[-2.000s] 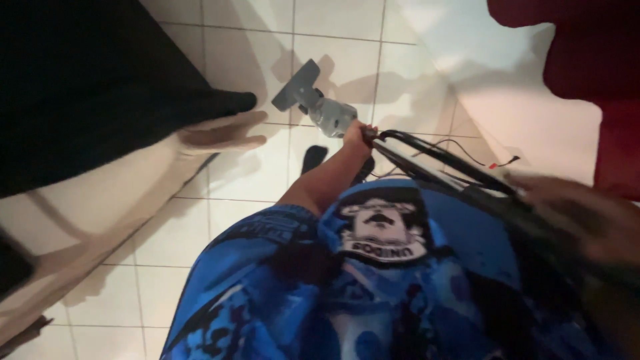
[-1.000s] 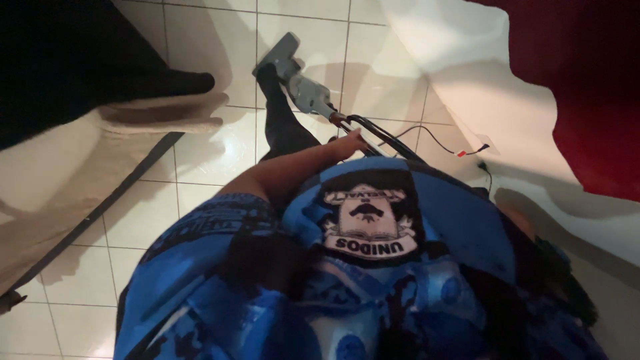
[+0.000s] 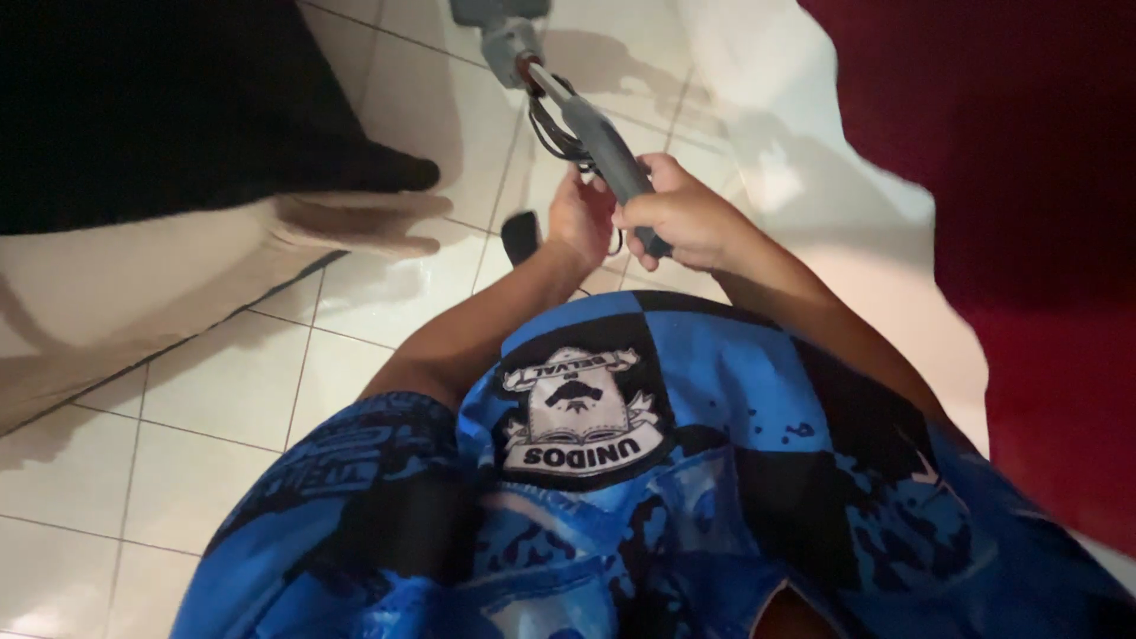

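Observation:
A corded stick floor cleaner, perhaps a vacuum, slants away at the top middle, its grey body (image 3: 512, 53) above the tiles. My right hand (image 3: 682, 215) is closed round the lower end of its dark grey handle (image 3: 612, 160), thumb across the top. Just left of the handle is my left hand (image 3: 581, 217), palm turned inward and fingers curled up near the black cord (image 3: 552, 133). Whether those fingers grip the cord or the handle cannot be made out. Loops of the cord hang beside the metal tube (image 3: 550, 82).
Black cloth (image 3: 169, 106) and beige cloth (image 3: 177, 284) hang over a surface at the left. A dark red cloth (image 3: 1047, 266) covers the right side beside a pale surface (image 3: 790, 177). A black object (image 3: 521, 238), perhaps a shoe, is on the tiled floor (image 3: 373, 293).
My right hand, low at the right edge two seconds ago, has come to the middle and now holds the handle. My left hand is beside it.

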